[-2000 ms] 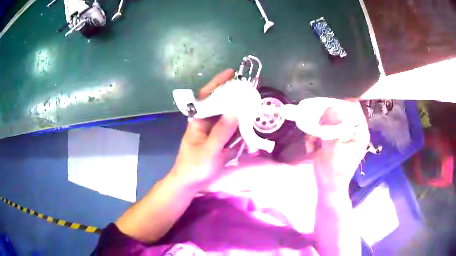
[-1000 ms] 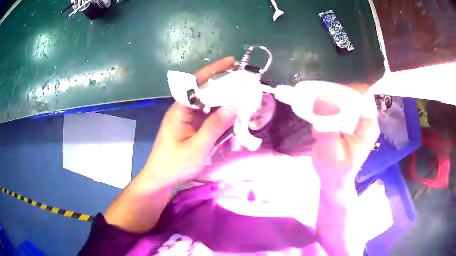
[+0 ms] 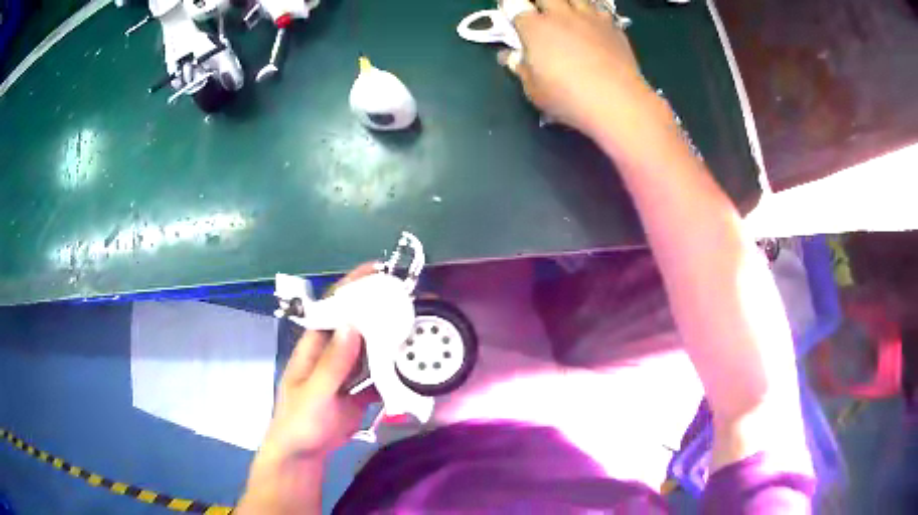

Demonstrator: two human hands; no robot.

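My left hand grips a white toy scooter part-assembly over my lap, just below the bench edge. Its black-tyred wheel faces right, a pale coiled loop sticks up at the top, and a thin stalk with a small foot points down. My right hand is at the top of the bench, on white body parts with an open ring shape; its fingertips are partly cut off by the frame's edge. The white glue bottle lies on the bench, its yellow nozzle pointing up and left.
The green bench has a partly built scooter at upper left and another with a red part beside it. A patterned strip is mostly behind my right forearm. Blue crates stand at right. A white sheet lies on the blue floor.
My right hand has let go of the glue bottle, which now lies on the bench, and has reached up to the white parts. My left hand has moved down and left with the scooter.
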